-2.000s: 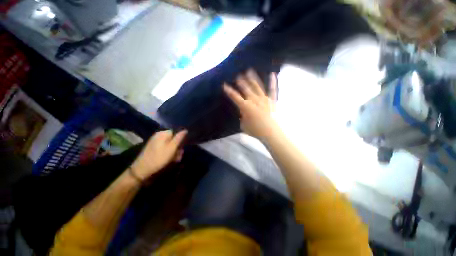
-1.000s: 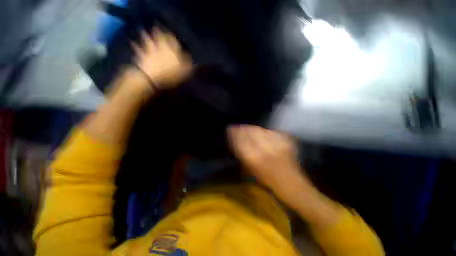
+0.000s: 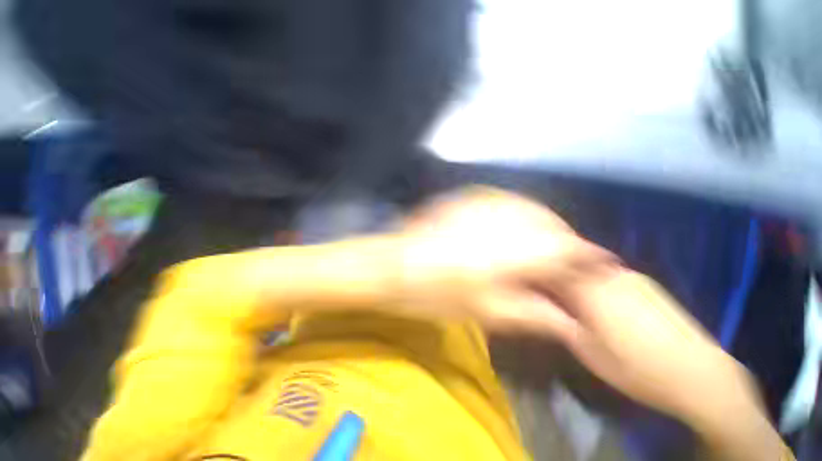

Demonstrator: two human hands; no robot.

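Note:
The black fabric garment piece [image 3: 270, 99] is a large blurred dark bundle at the upper left, over the table's front edge and hanging down. My left hand [image 3: 487, 234] reaches across my body to the centre, below the table edge. My right hand [image 3: 559, 293] comes in from the lower right and meets or overlaps it. Both are strongly blurred. Their fingers are largely hidden, and whether they hold anything cannot be told.
The white table [image 3: 577, 90] is brightly lit at the upper right. Blurred black scissors [image 3: 739, 103] lie on it at right. A blue basket [image 3: 45, 234] with a green and red item is at left. A small blue object [image 3: 341, 437] shows against my yellow top.
My left hand has left the black fabric and crossed rightward to my right hand. My right hand has moved right and down, away from the cloth. The view has shifted.

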